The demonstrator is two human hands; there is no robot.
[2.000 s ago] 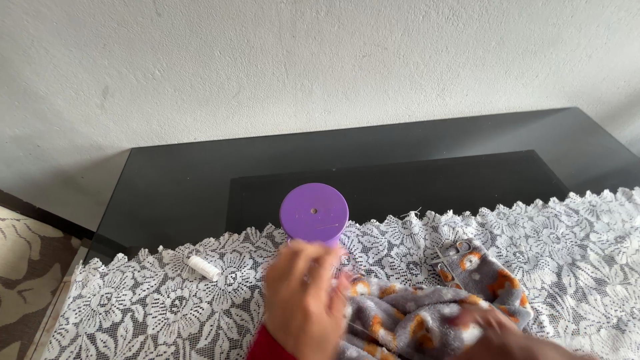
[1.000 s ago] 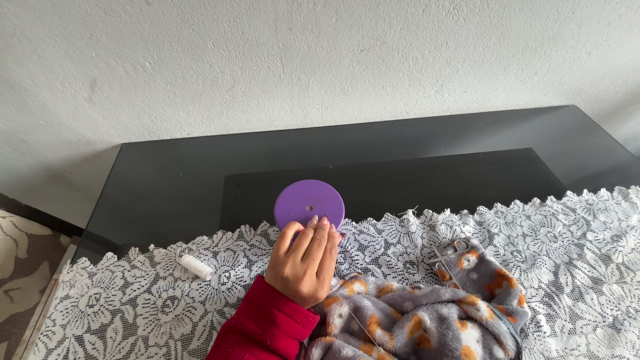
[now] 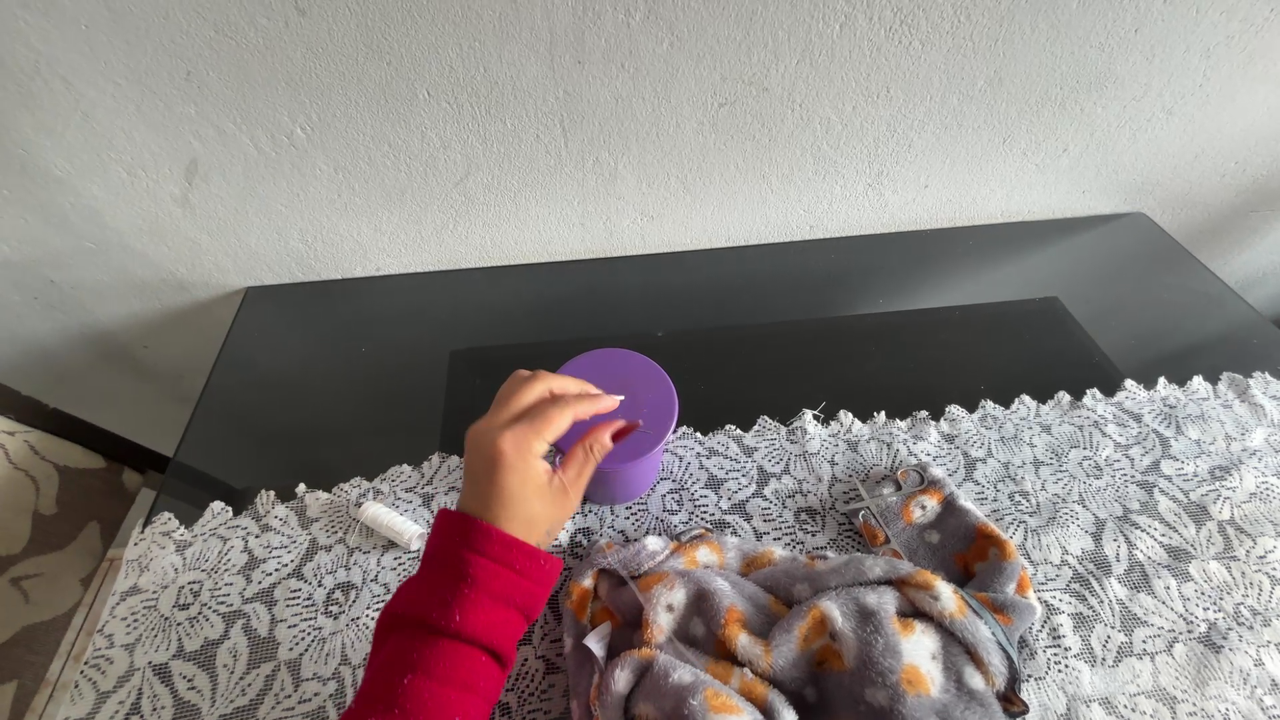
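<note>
My left hand (image 3: 530, 450), in a red sleeve, hovers over the left side of a round purple container (image 3: 635, 385), thumb and index finger apart. A thin line, perhaps a needle, shows near the thumb tip; whether the thumb touches it cannot be told. Grey fleece fabric with orange and white animal figures (image 3: 790, 630) lies bunched in front. On its upper right part rest small metal scissors (image 3: 885, 500). A spool of white thread (image 3: 391, 524) lies on its side to the left of my hand. My right hand is out of view.
A white lace cloth (image 3: 1130, 540) covers the near part of a dark glossy tabletop (image 3: 850, 260). The textured wall (image 3: 640, 130) rises behind it. Patterned flooring (image 3: 50, 560) shows past the table's left end.
My right hand, on the fleece two seconds ago, has left the view. My left hand touched the purple lid a second ago; now its fingers are spread above the lid's left side.
</note>
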